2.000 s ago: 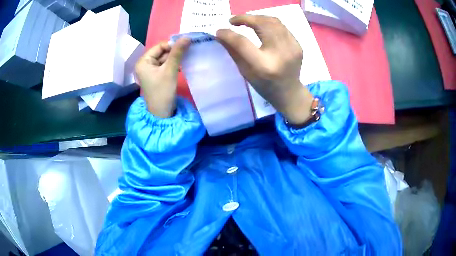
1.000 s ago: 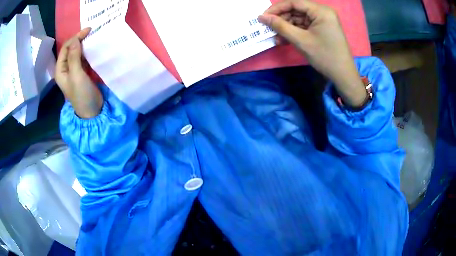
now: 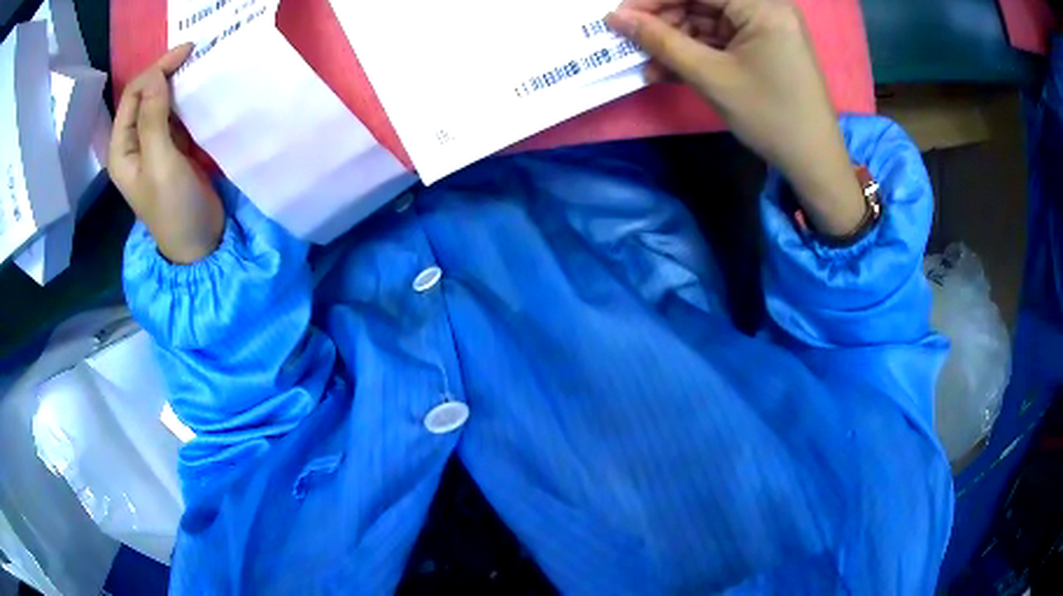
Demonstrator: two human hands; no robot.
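A white box (image 3: pixel 490 58) lies slanted on the red mat (image 3: pixel 338 70), with rows of black print near its near right edge. My right hand (image 3: pixel 729 70) is over the box's right corner, thumb and finger together at a barcode label (image 3: pixel 579 70); how much of the label is stuck down cannot be told. My left hand (image 3: pixel 163 157) is at the left edge of the label strip (image 3: pixel 274 128), fingertips on it beside the printed rows. The strip's blank tail hangs toward my body at the mat's near edge.
White boxes (image 3: pixel 33 151) lie staggered at the far left on the dark green bench. A translucent liner bag (image 3: pixel 105 431) is below at left. Crumpled clear plastic (image 3: pixel 970 349) lies below the bench at right, by a brown surface. Part of another red mat (image 3: pixel 1030 23) shows at top right.
The view has shifted right and nearer my body. My right hand has left the strip for the box's corner, where print now shows. My left hand stays at the strip.
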